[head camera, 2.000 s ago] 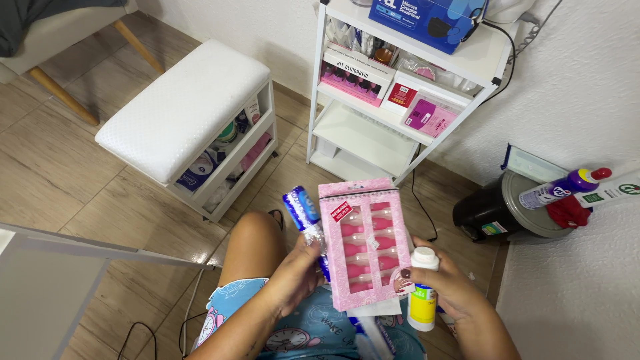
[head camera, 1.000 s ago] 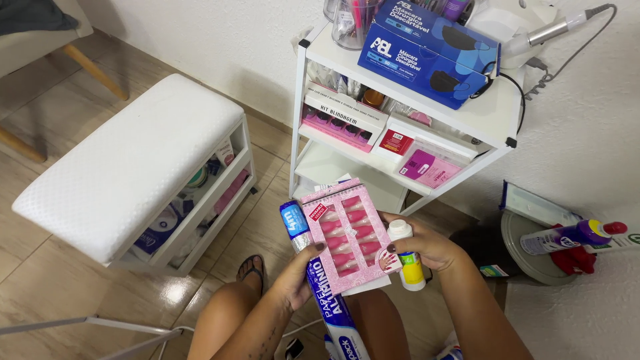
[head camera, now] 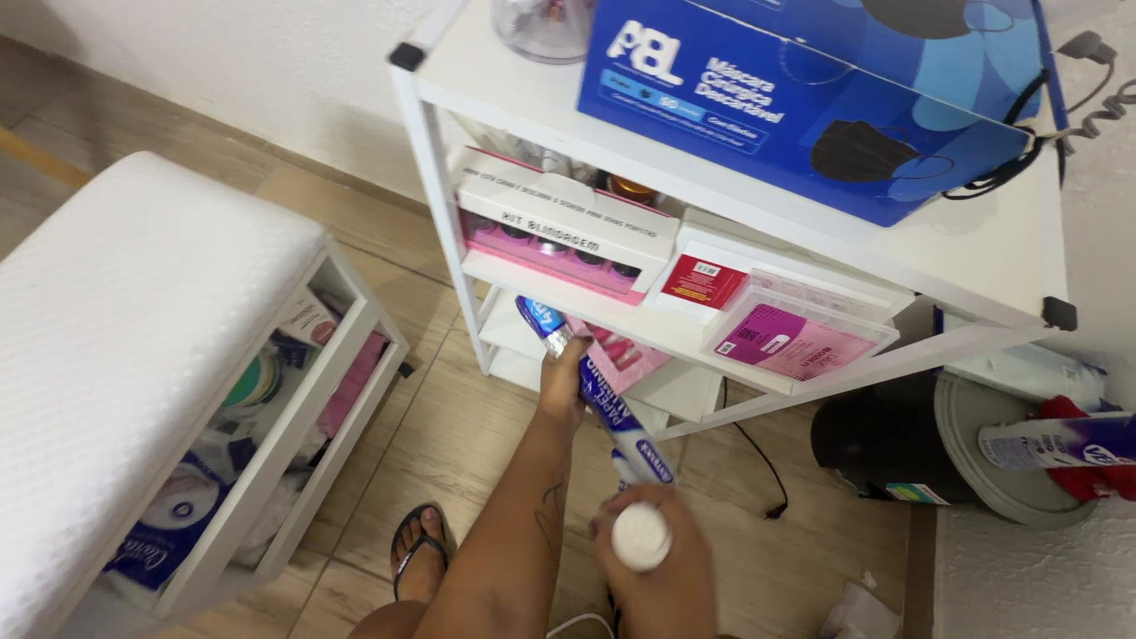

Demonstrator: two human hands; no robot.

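Observation:
My left hand (head camera: pixel 564 382) reaches to the lower part of the white shelf cart, closed around a blue roll of aluminium foil (head camera: pixel 608 404). Behind the roll, a pink box of false nails (head camera: pixel 621 351) shows partly, at the lower shelf; whether my left hand also holds it I cannot tell. My right hand (head camera: pixel 661 568), somewhat blurred, grips a bottle with a white cap (head camera: pixel 641 537), seen from above, below the foil's near end. The bottle's body is hidden by the hand.
A blue mask box (head camera: pixel 799 115) stands on the cart's top (head camera: pixel 994 266). The middle shelf holds a nail kit box (head camera: pixel 559 231) and a clear plastic case (head camera: pixel 799 333). A padded stool with drawers (head camera: pixel 160 293) is at left, a black bin (head camera: pixel 896 435) at right, a black cable (head camera: pixel 763 470) on the floor.
The nail box, earlier held in front of me between both hands, is now at the cart's lower shelf. My left hand has moved forward with the foil roll. The view has moved nearer the cart.

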